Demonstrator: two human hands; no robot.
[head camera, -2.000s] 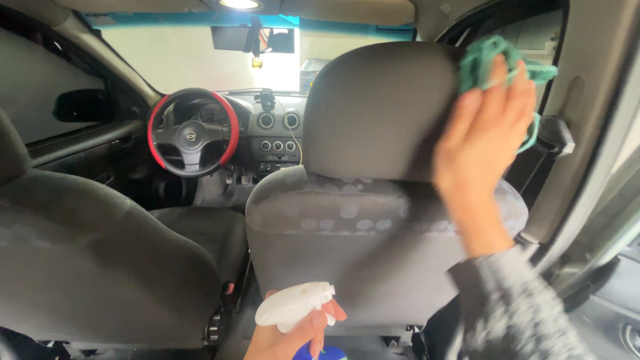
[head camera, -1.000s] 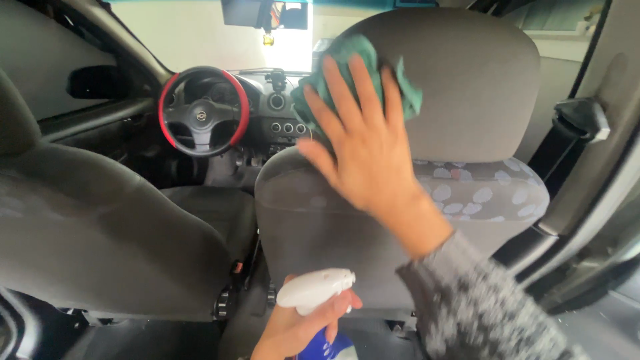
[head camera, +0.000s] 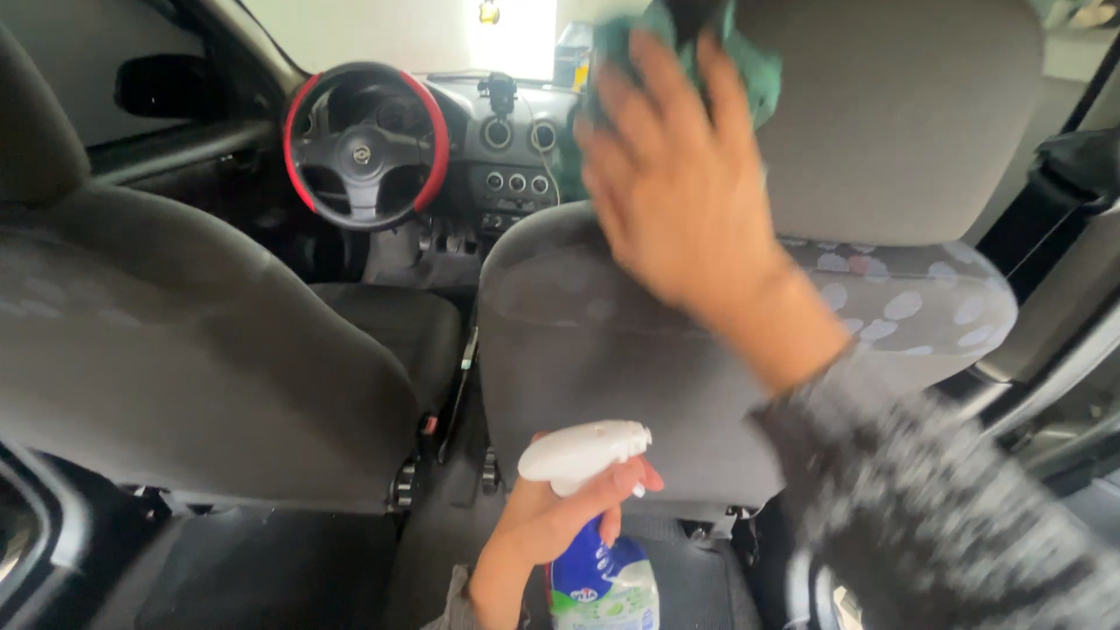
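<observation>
My left hand (head camera: 573, 507) grips the neck of a spray bottle (head camera: 604, 577) with a white trigger head, a blue upper part and a label, low in the middle of the view. My right hand (head camera: 691, 175), blurred, presses a green cloth (head camera: 757, 79) with spread fingers at the left edge of the headrest (head camera: 901, 114) of the right front seat. Below it is the grey back of that seat (head camera: 630, 367), with a band of light oval spots along its top. Part of the cloth is hidden behind my fingers.
The other front seat (head camera: 219, 376) stands at the left. Beyond are a steering wheel (head camera: 366, 144) with a red and black cover, a dashboard with a phone holder (head camera: 499, 92), and a handbrake lever (head camera: 468, 350) between the seats. A seat belt (head camera: 1041, 210) hangs at the right pillar.
My right hand and the cloth have moved from the headrest's right side to its left edge. My left hand still holds the spray bottle. The view has shifted closer to the seats.
</observation>
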